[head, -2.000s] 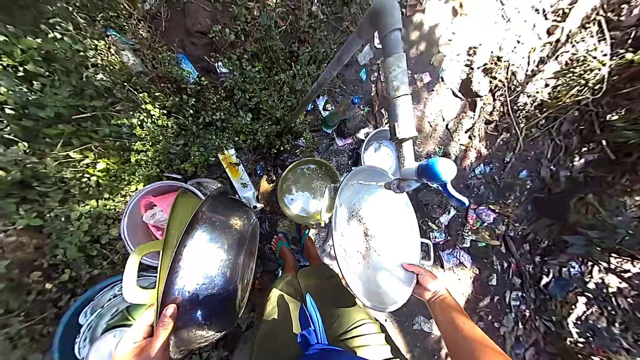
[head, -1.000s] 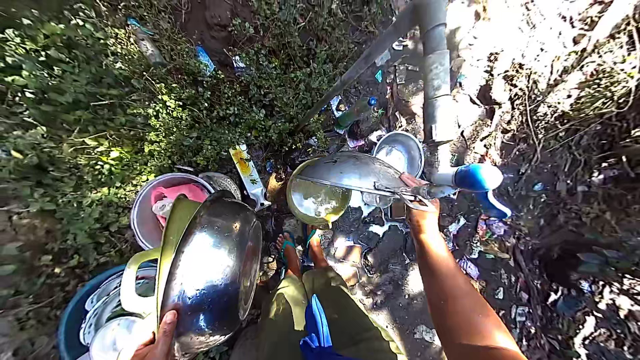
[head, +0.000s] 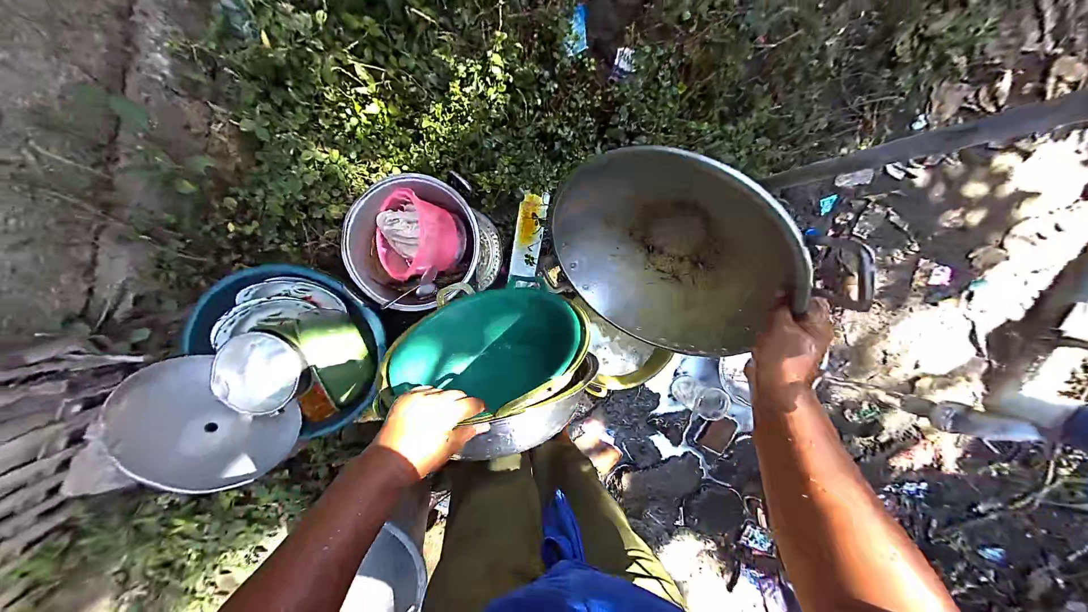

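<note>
My right hand (head: 790, 344) grips the rim of a large round metal pan (head: 680, 255), tilted so that its inside shows a brown residue in the middle. Its loop handle sticks out beside my wrist. My left hand (head: 429, 429) is closed on the near rim of a stack of nested basins, with a green basin (head: 501, 344) on top and a silver metal pot (head: 527, 433) at the bottom. A yellow-rimmed metal bowl (head: 625, 348) is partly hidden behind the large pan and the stack.
A blue tub (head: 370, 323) holds plates and a metal cup (head: 257, 372). Beside it lies a round metal lid (head: 195, 429) with a hole. A metal pot (head: 361, 255) contains a pink plastic container (head: 433, 234). Glasses (head: 710, 399) stand on wet ground, and a pipe (head: 969, 140) crosses at right.
The large pan in my right hand has moved away from the blue-handled tap and turned its inside toward me. The stack in my left hand has tipped, showing its green inside. The view has swung left.
</note>
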